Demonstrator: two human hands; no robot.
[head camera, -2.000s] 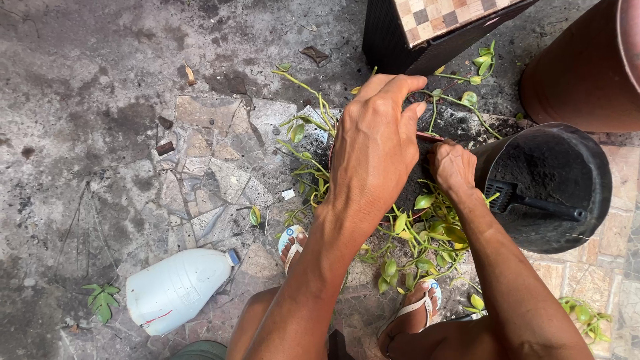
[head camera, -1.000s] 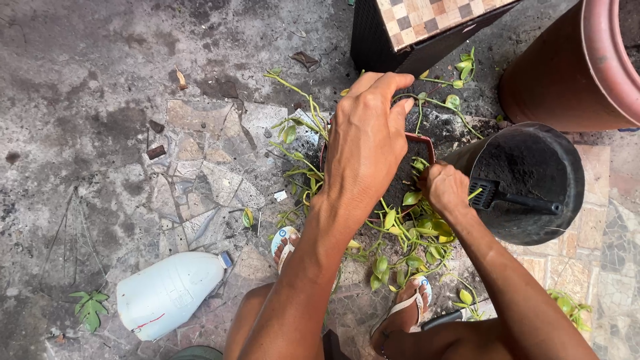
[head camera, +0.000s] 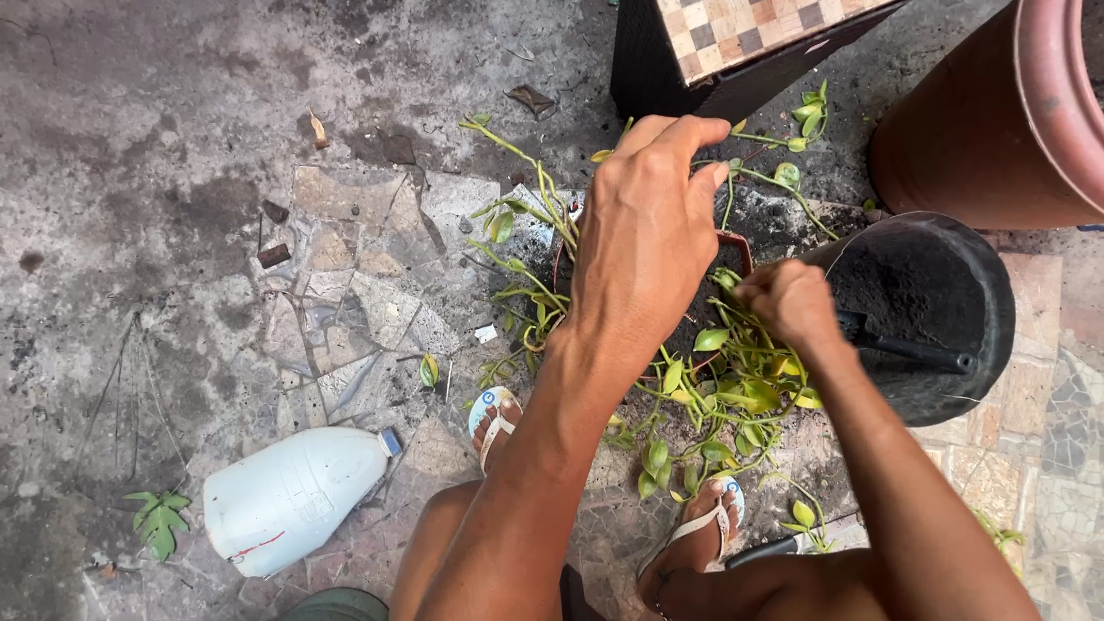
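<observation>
My left hand (head camera: 651, 228) is over the middle of a reddish-brown plastic planter (head camera: 736, 246), fingers bent; its underside and what it may touch are hidden. At the planter's right side, my right hand (head camera: 789, 302) is closed on stems of a trailing plant. Green and yellowish leaves (head camera: 750, 397) of that plant hang over the near side, and longer stems (head camera: 543, 185) spread to the left. Dark soil shows inside the planter between my hands. Just right of my right hand, a black bucket (head camera: 992, 310) holds dark soil and a black hand tool (head camera: 923, 349).
A dark box with a checkered top (head camera: 759, 30) stands beyond my hands. A large brown pot (head camera: 975, 129) is at the upper right. A white plastic jug (head camera: 297, 496) lies on the paved ground at lower left. My sandalled feet flank the planter's near side.
My right hand has shifted from the planter's far right rim to the stems at its right side. More of that rim shows. My left hand stays over the planter.
</observation>
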